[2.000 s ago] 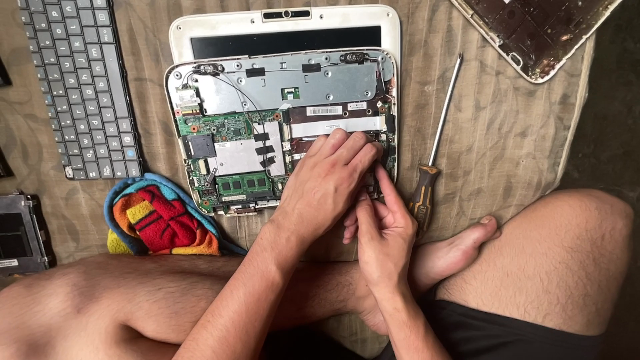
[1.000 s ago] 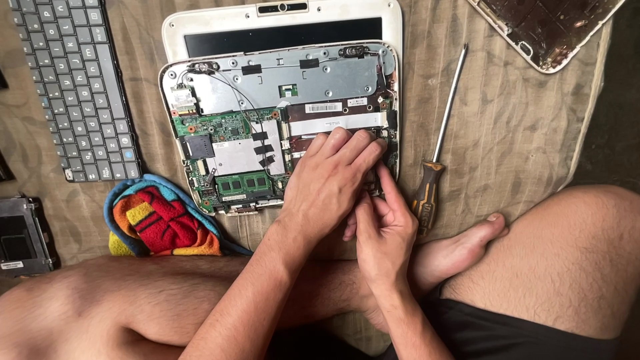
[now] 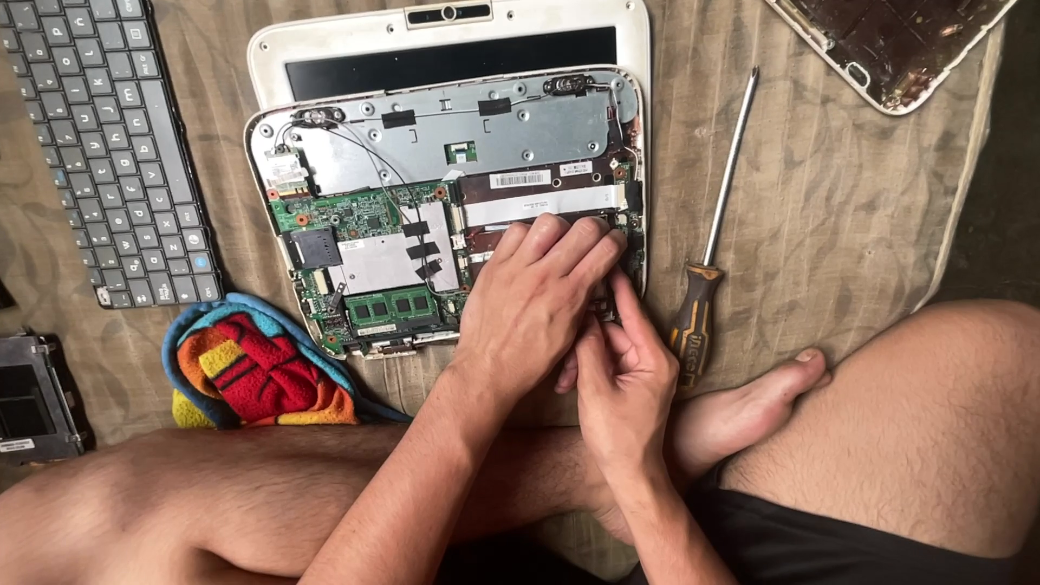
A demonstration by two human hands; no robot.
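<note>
An opened laptop base [image 3: 520, 106] lies on the cloth, its green circuit board [image 3: 370, 210], metal plate, cables and brown inner shell exposed. Behind it, partly covered, is the white-framed laptop screen [image 3: 455, 61]. My left hand [image 3: 536, 301] rests palm down over the lower right part of the base, fingers bent, covering what is under them. My right hand [image 3: 626, 366] is at the base's lower right edge, thumb and index finger raised close to the left hand's fingers. Whether either hand holds a small part is hidden. A flat white ribbon cable [image 3: 540, 206] runs just above the left fingers.
A screwdriver [image 3: 715, 236] lies right of the laptop, its handle near my foot. On the left are a detached keyboard [image 3: 114, 154], a dark metal-framed part [image 3: 36, 398] and a colourful fleece cloth [image 3: 264, 366]. A brown-lined cover [image 3: 894, 49] lies at the upper right. My bare legs border the work.
</note>
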